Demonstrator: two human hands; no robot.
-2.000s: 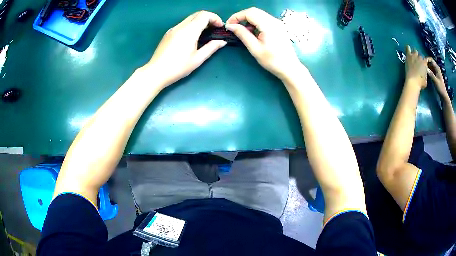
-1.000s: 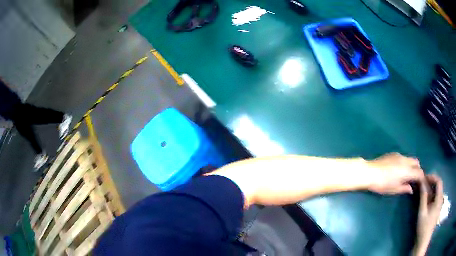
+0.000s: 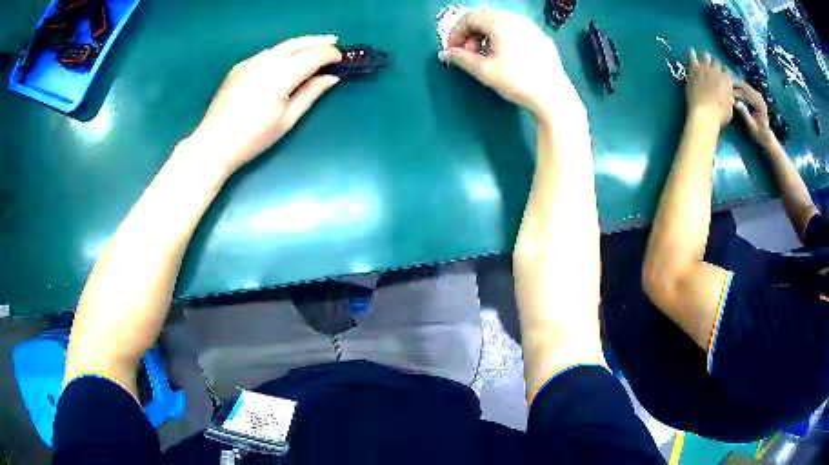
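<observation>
The black connector housing point(image 3: 362, 62), with a reddish strip on its face, lies low over the green mat. My left hand point(image 3: 259, 102) grips its left end between thumb and fingers. My right hand point(image 3: 511, 62) is apart from the housing, at the near edge of the loose white pile of plugs point(image 3: 449, 18). Its thumb and fingertips are curled close together at the pile. The view is too blurred to tell whether a plug is between them.
A blue tray point(image 3: 102, 62) with black and orange parts is at far left. A black connector part point(image 3: 601, 57) lies right of my right hand, with a dark red-marked connector point(image 3: 561, 9) beyond it. A co-worker's hands point(image 3: 714, 91) work at right, near dark parts and clear plastic.
The view swung left and came back. Two seconds ago both my hands were at the housing; now my right hand is off it and at the white pile, while my left still holds it.
</observation>
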